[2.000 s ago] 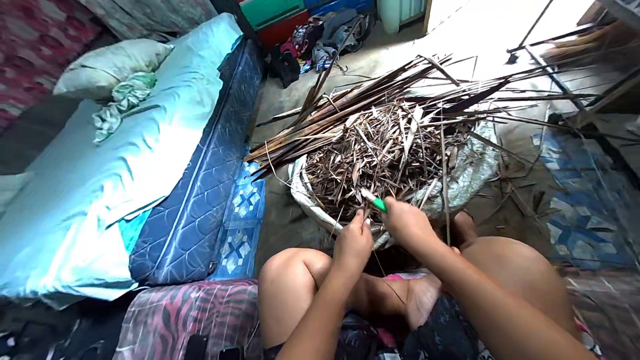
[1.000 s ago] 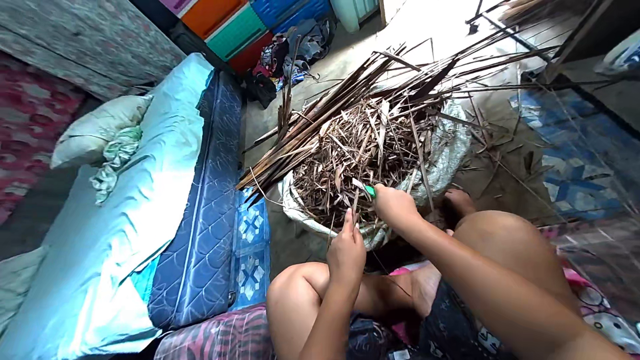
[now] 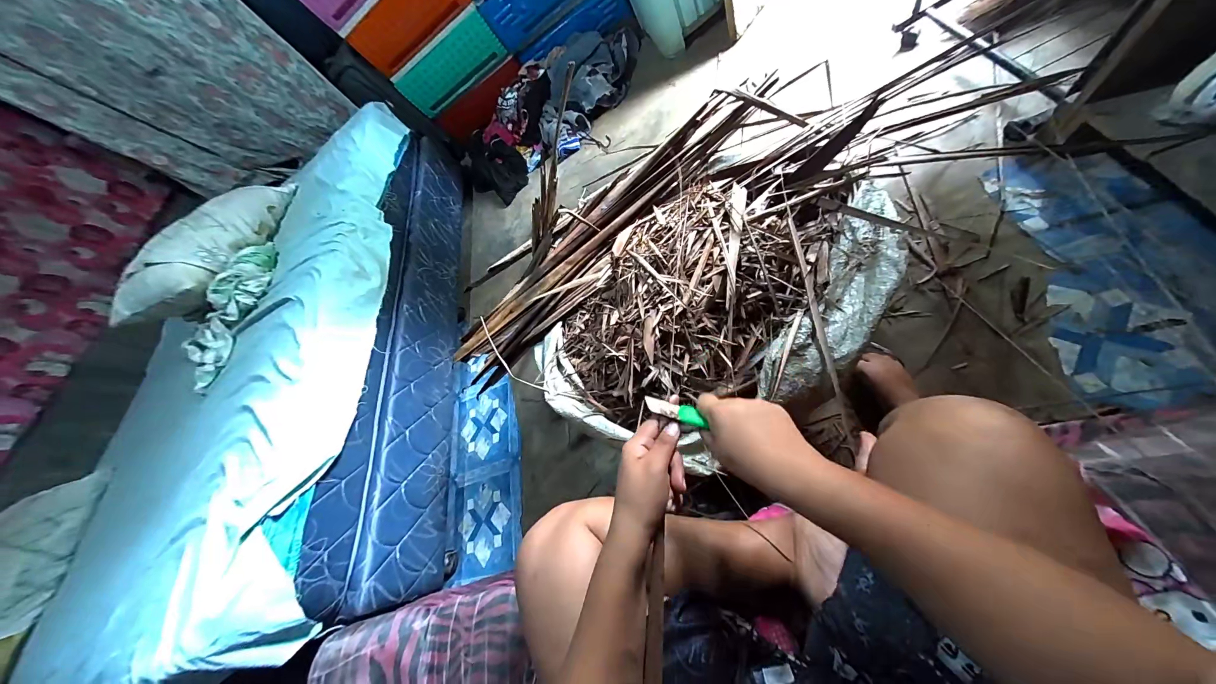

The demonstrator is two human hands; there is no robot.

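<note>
My right hand (image 3: pixel 750 432) grips the green handle of a small knife (image 3: pixel 676 411), its pale blade pointing left over my left fingertips. My left hand (image 3: pixel 652 465) pinches a thin brown dried leaf strip (image 3: pixel 655 598), which hangs down along my forearm. Both hands are close together at the near rim of a white woven sack (image 3: pixel 570 404), opened out and heaped with brown dry leaf scraps (image 3: pixel 674 294). Long dried leaf strips (image 3: pixel 608 237) lie across the far side of the heap.
A blue mattress (image 3: pixel 380 475) with a pale sheet stands at the left. Coloured plastic drawers (image 3: pixel 451 62) and a pile of clothes (image 3: pixel 570 95) are at the back. My bent knees flank my hands. Leaf scraps litter the floor (image 3: pixel 988 294) at the right.
The view has shifted, showing more of the drawers. Both hands stay together at the sack's near rim, with the knife still in my right hand.
</note>
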